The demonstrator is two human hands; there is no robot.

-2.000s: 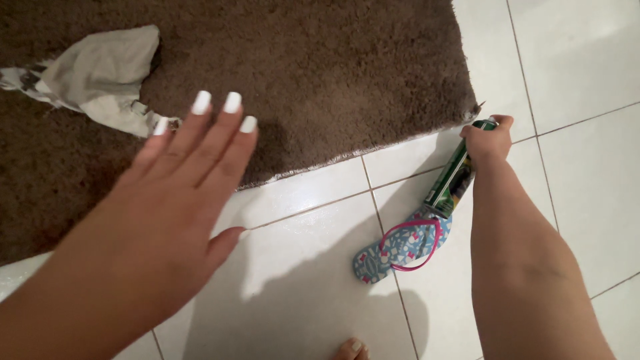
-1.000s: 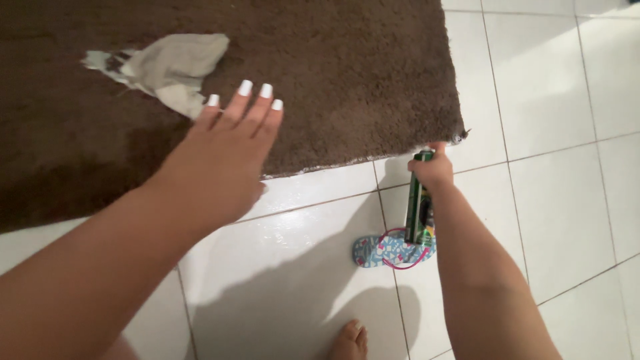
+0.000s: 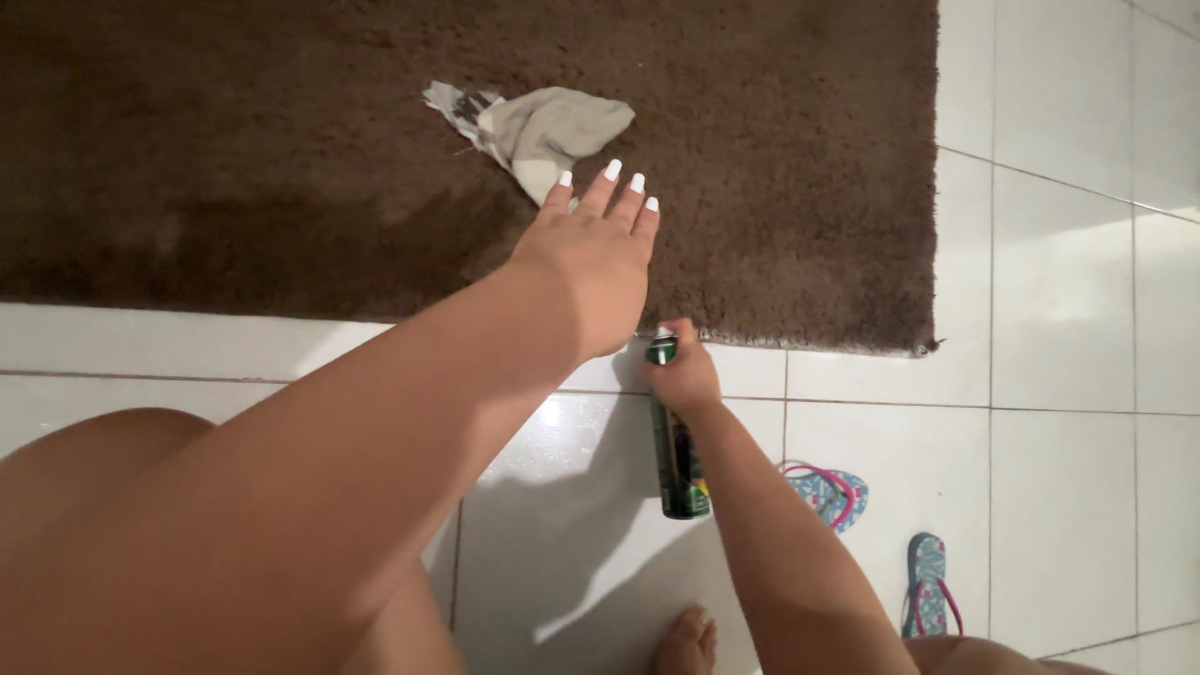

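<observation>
My left hand (image 3: pixel 595 262) is spread flat, palm down, over the near part of a brown shaggy rug (image 3: pixel 797 169), with nothing in it. Its fingertips are beside a crumpled beige cloth (image 3: pixel 553 131) with a patterned end, which lies on the rug. In my right hand (image 3: pixel 687 375) is a dark green aerosol can (image 3: pixel 677 459) with a white nozzle, held near its top at the rug's near edge. The index finger is up by the nozzle. Whether the left palm touches the rug is unclear.
White floor tiles (image 3: pixel 1059 487) surround the rug's near and right edges. A blue patterned flip-flop (image 3: pixel 848 497) with a pink strap lies right of my right forearm; another flip-flop (image 3: pixel 928 572) lies farther right. My bare foot (image 3: pixel 687 642) shows at the bottom.
My right hand has moved left along the rug's near edge with the can, away from the corner and the flip-flop. The view has shifted. The cloth still lies on the rug.
</observation>
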